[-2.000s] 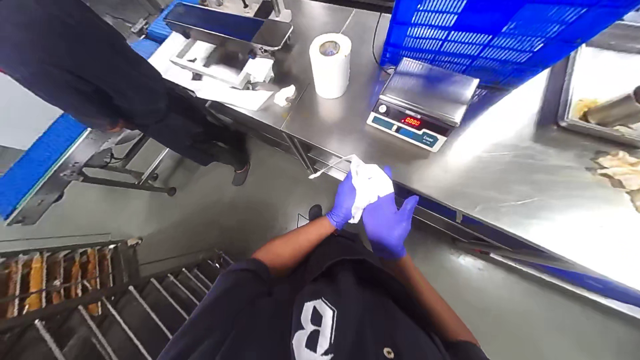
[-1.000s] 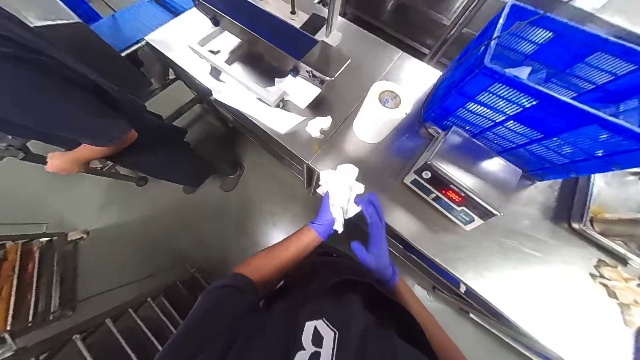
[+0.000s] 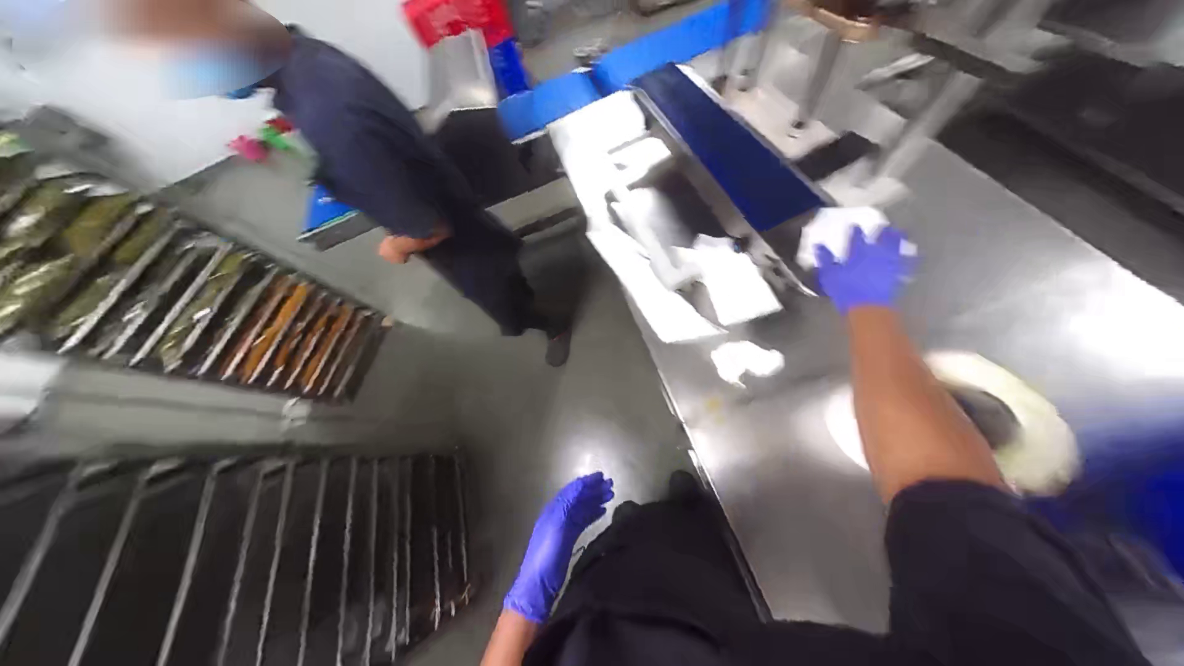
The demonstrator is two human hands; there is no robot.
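Note:
My right hand (image 3: 862, 268), in a purple glove, presses on a white paper towel or cloth (image 3: 837, 231) at the right edge of the machine with the dark blue panel (image 3: 731, 148). Its fingers are spread over the cloth. My left hand (image 3: 560, 546), gloved in the same purple, hangs low beside my body, holding nothing, with its fingers near one another but not curled. A crumpled white wad (image 3: 746, 361) lies on the steel table (image 3: 786, 518) between the machine and my right forearm. That forearm partly covers a large white roll (image 3: 1045, 435).
A co-worker in dark clothes (image 3: 370, 139) stands at the upper left. Metal racks (image 3: 305, 546) stand at the lower left, with filled trays (image 3: 296, 333) beyond them. White sheets (image 3: 666, 314) lie under the machine. A blurred blue crate (image 3: 1128, 481) is at the right edge.
My hands, together at the white cloth before, are now apart. The right has reached out to the machine with a white cloth; the left is lowered. The view has swung left.

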